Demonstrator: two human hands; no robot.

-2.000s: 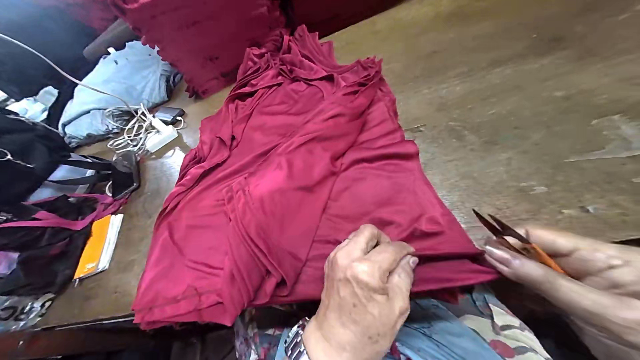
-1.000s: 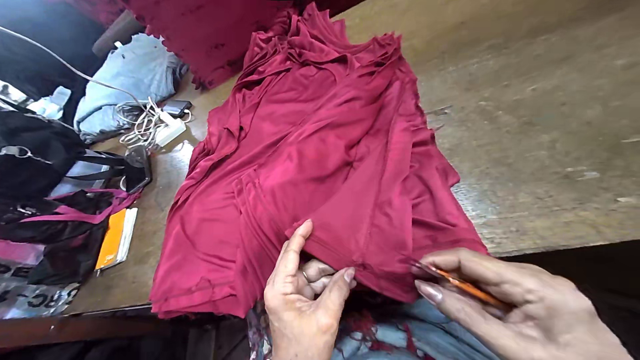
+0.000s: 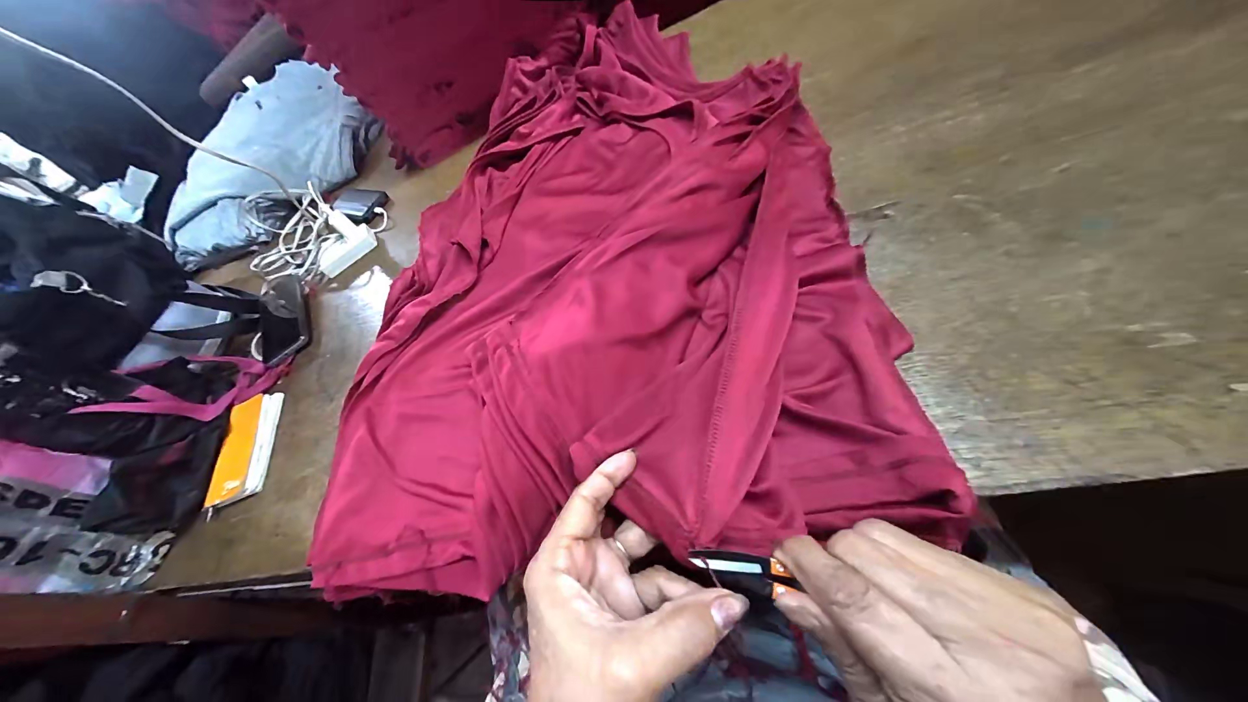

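Note:
Dark red fabric garments (image 3: 624, 322) lie in a loose pile at the table's front edge, a stitched seam running down the upper piece. My left hand (image 3: 624, 604) is palm up under the front hem, its fingers and thumb around the hem's edge and holding it. Small thread snips (image 3: 746, 568) with orange on the handle are in my right hand (image 3: 916, 614), their blades at the hem beside the seam's lower end. A thread hangs by the blades. The handles are mostly hidden by my fingers.
White cables with an adapter (image 3: 346, 244) lie at the left, near a folded grey-blue cloth (image 3: 263, 156). An orange-covered notebook (image 3: 239, 453) and black bags (image 3: 88, 283) sit along the left. More red fabric (image 3: 429, 68) is behind the pile. The wooden table (image 3: 1053, 244) extends right.
My right hand has brought the snips leftward to the hem from the right side of the pile. My left hand, earlier on top of the fabric, has turned palm up at the hem.

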